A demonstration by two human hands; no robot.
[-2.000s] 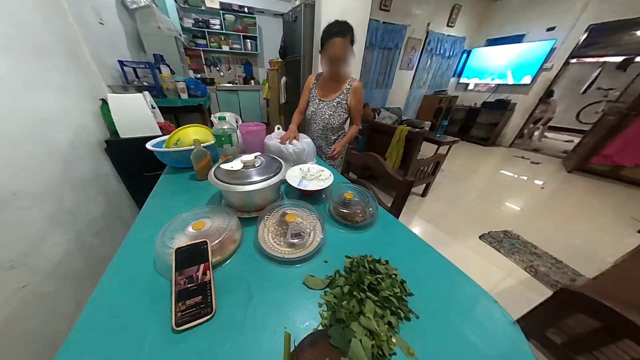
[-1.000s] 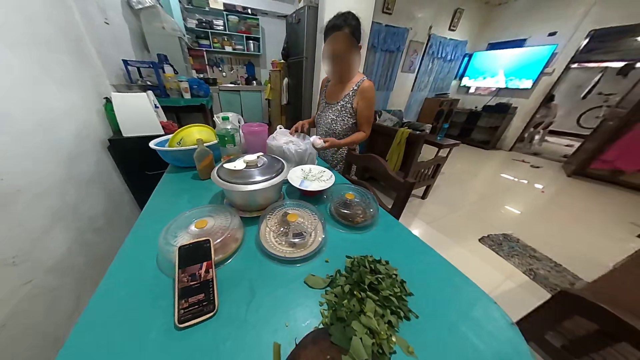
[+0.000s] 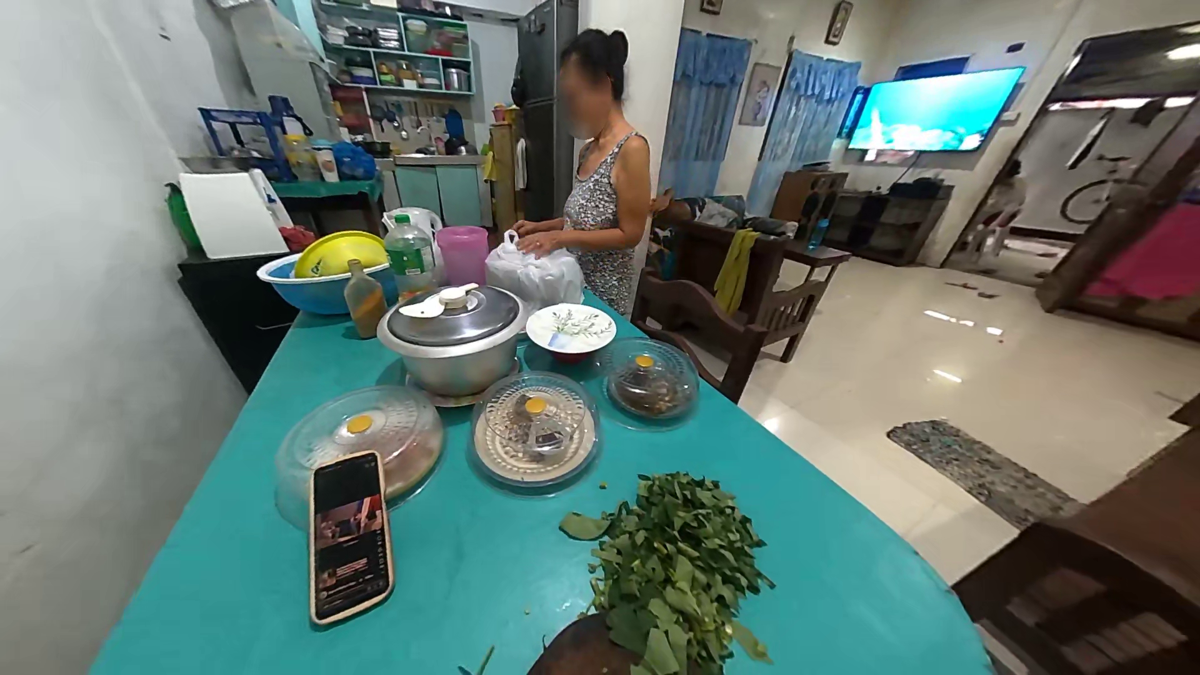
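Neither my left hand nor my right hand shows in the head view. A heap of chopped green leaves (image 3: 680,562) lies near the table's front edge, partly over a dark round board or dish (image 3: 581,647) cut off by the frame's bottom. One loose leaf (image 3: 584,526) rests at the heap's left. Left of it a smartphone (image 3: 351,539) with a lit screen leans against a clear domed food cover (image 3: 323,422). Two more clear covers, one in the middle (image 3: 535,431) and one at right (image 3: 651,384), stand over dishes of food.
Behind the covers are a lidded metal pot (image 3: 453,342), a white plate (image 3: 571,329), a bottle (image 3: 364,300), a pink container (image 3: 463,255) and a blue basin (image 3: 323,286). A person (image 3: 605,178) stands at the far end with both hands on a white plastic bag (image 3: 534,272). Wooden chairs (image 3: 703,319) border the right side.
The other person has turned more toward the left and now has both hands at the plastic bag. A second ago that person held a small white thing beside it.
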